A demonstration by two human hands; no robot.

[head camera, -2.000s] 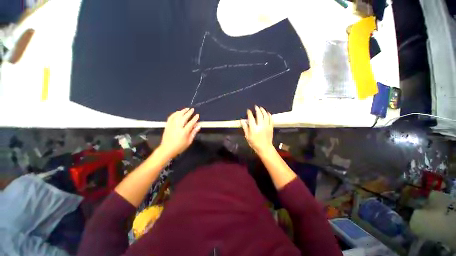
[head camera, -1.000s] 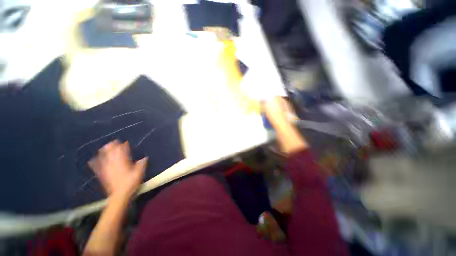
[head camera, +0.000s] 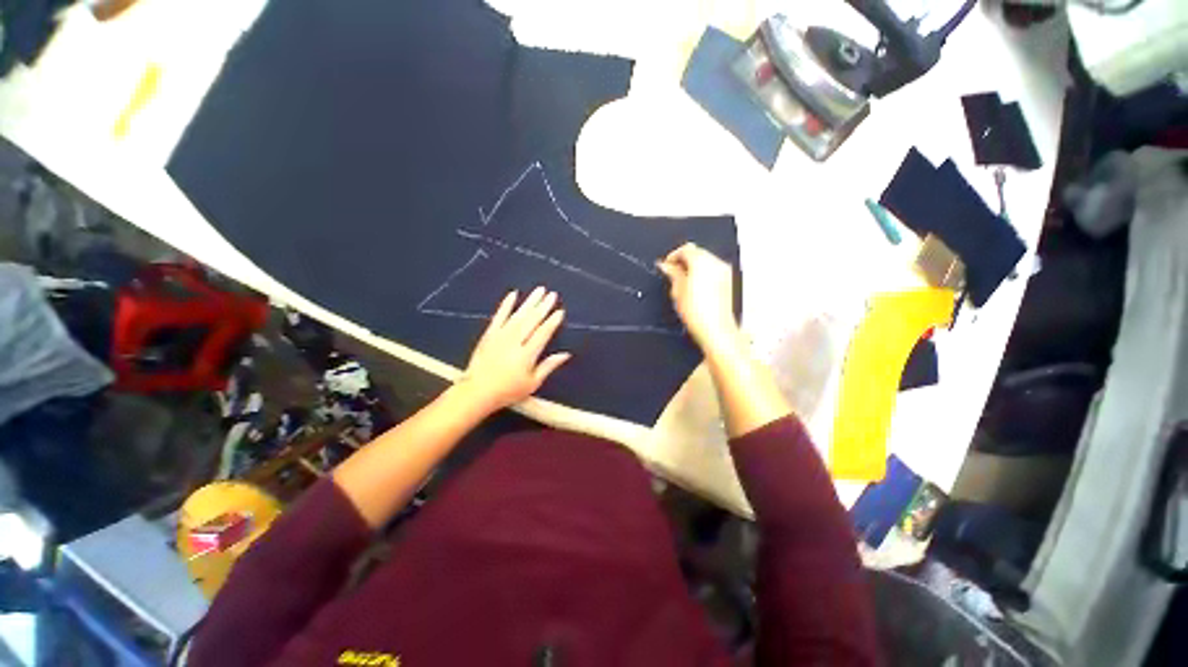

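Note:
A dark navy garment panel (head camera: 352, 143) lies flat on the pale tabletop, with a curved cut-out on its right side. Thin white lines on it form a pointed outline with a line inside. My left hand (head camera: 516, 352) rests flat on the panel near its front edge, fingers spread, holding nothing. My right hand (head camera: 698, 289) is at the right end of the white lines, with fingertips pinched together on the cloth. Whatever is between those fingertips is too small to make out.
A silver iron (head camera: 805, 89) stands on a blue-grey cloth (head camera: 730, 98) at the back right. A yellow curved piece (head camera: 876, 378) lies right of my right hand. Dark fabric scraps (head camera: 958, 222) and a teal piece (head camera: 885, 222) lie beyond it. A red stool (head camera: 176, 326) is on the floor left.
My right hand has moved from the table's right edge back to the panel, fingertips now pinched. My left hand stays on the panel. The view has turned, bringing the iron into clear sight.

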